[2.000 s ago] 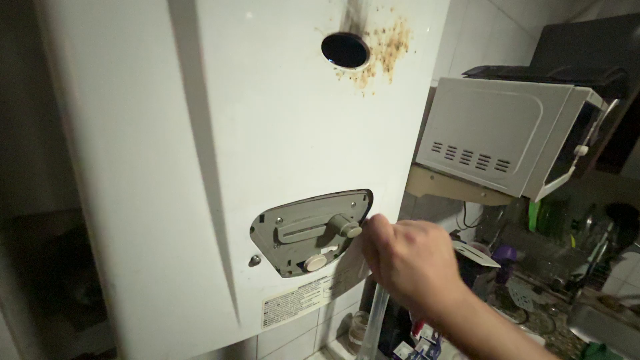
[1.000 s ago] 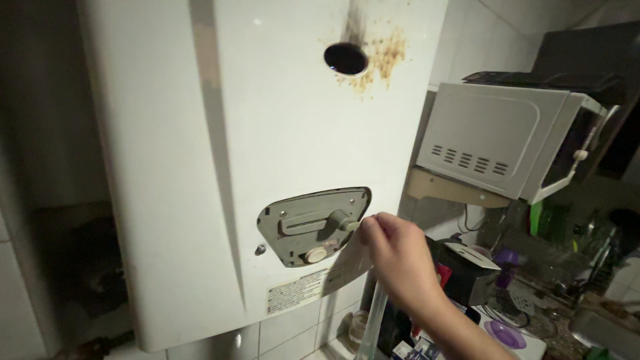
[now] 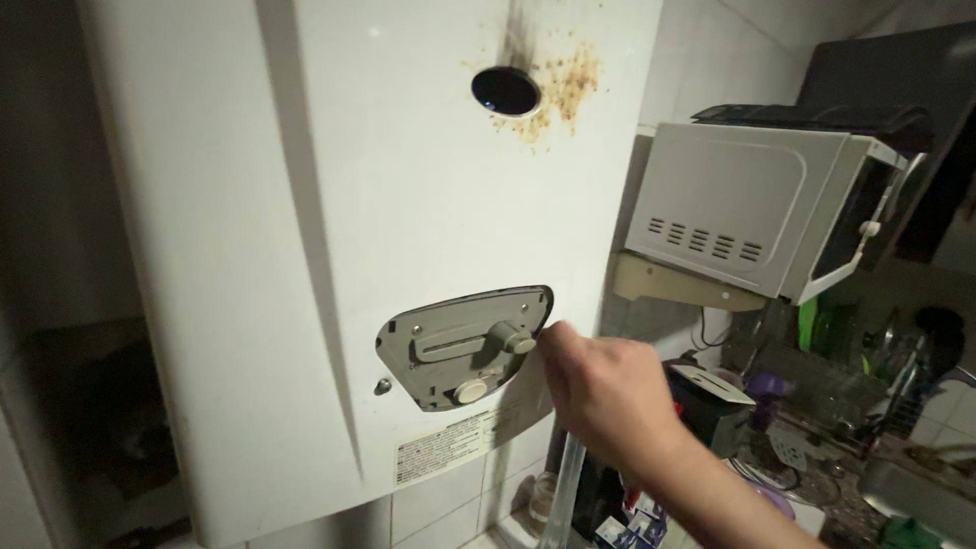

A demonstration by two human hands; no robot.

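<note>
A white wall-mounted gas water heater (image 3: 457,221) fills the middle of the head view, with rust and soot around its round sight hole (image 3: 505,91). Low on its front is a grey control panel (image 3: 450,351) with a protruding slider knob (image 3: 512,338) and a cream round button (image 3: 470,391). A screw (image 3: 383,386) sits left of the panel. My right hand (image 3: 602,381) is at the panel's right edge, fingers curled, close beside the knob; its fingertips are hidden, so what they hold cannot be told. My left hand is out of view.
A white microwave oven (image 3: 717,206) stands on a wall bracket (image 3: 679,286) at the right. Below the heater are a translucent tube (image 3: 566,488) and a glass jar (image 3: 543,499). A cluttered counter with a black appliance (image 3: 709,408) and a sink (image 3: 907,496) lies at the lower right.
My right hand stays beside the panel's right edge; its wrist and fingers have turned somewhat. The view has shifted slightly.
</note>
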